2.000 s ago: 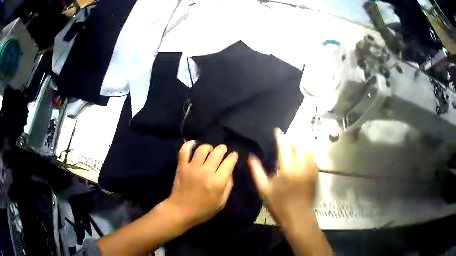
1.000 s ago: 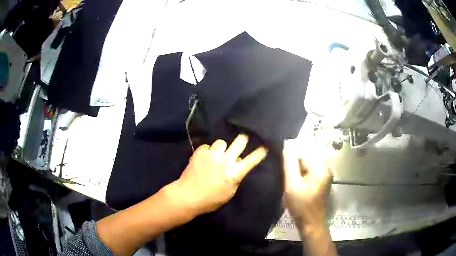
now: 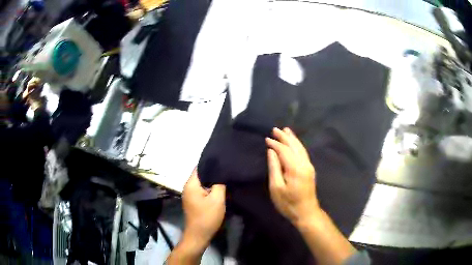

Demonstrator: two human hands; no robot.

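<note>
A dark garment panel (image 3: 341, 93) lies spread on the white table, its pointed edge away from me and its near part hanging over the table's front edge. My left hand (image 3: 204, 207) pinches the panel's left edge at the table's front, thumb on top. My right hand (image 3: 292, 176) lies on the middle of the panel with its fingers extended, pressing on the cloth and not gripping it. The picture is somewhat blurred.
The sewing machine head (image 3: 419, 98) stands right of the panel, blurred. Pale cloth (image 3: 212, 57) and a dark piece (image 3: 168, 57) lie at the back left. Another machine with a teal handwheel (image 3: 66, 57) is far left. A person's hand (image 3: 33, 90) shows at the left edge.
The view has turned left. My left hand has moved from the middle of the panel to its left edge and taken hold. My right hand has moved left from beside the machine onto the cloth.
</note>
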